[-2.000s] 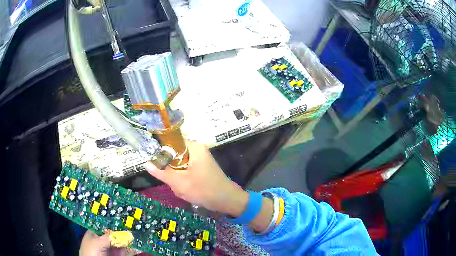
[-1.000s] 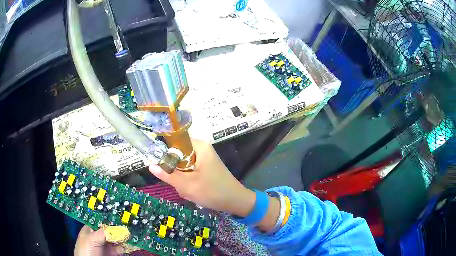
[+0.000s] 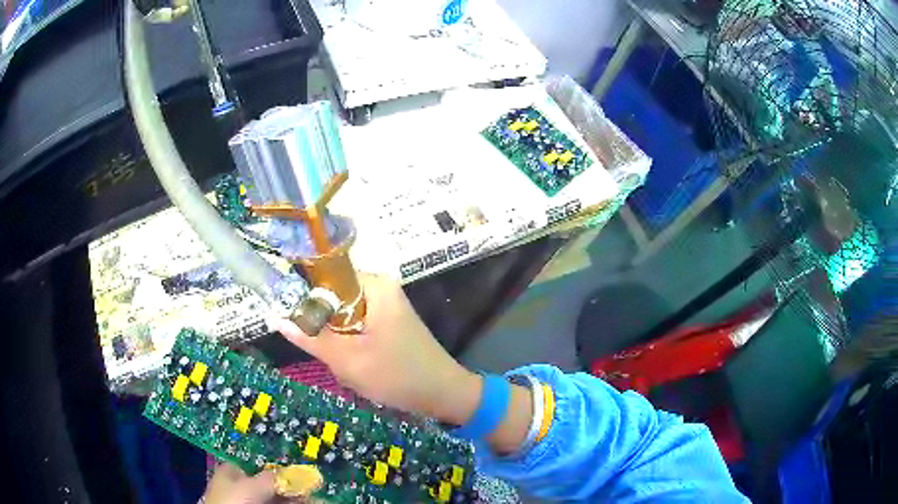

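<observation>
My right hand (image 3: 379,345) is closed around the copper-brown body of the dispensing valve (image 3: 333,276). The ribbed silver air cylinder (image 3: 290,157) sits on top of it. A thick pale hose (image 3: 182,187) curves down to a metal fitting (image 3: 311,313) beside my fist. The valve's tip is hidden. My left hand (image 3: 251,486), partly cut off by the bottom edge, holds the long green circuit board panel (image 3: 295,428) by its near edge. A pale yellow finger cot (image 3: 297,480) covers one fingertip. The panel is tilted, low over the lap, and bears yellow and dark parts.
A shorter board (image 3: 539,148) lies on the printed bench cover (image 3: 404,212). Another board (image 3: 232,199) shows partly behind the hose. A black tray (image 3: 108,177) stands at left, a white stand (image 3: 433,54) behind, a clear plastic-lined box (image 3: 601,128), a red stool (image 3: 679,345) and a fan (image 3: 788,89) at right.
The long board and my left hand have moved to the right. The valve and my right hand have shifted slightly left in the picture, as has the bench.
</observation>
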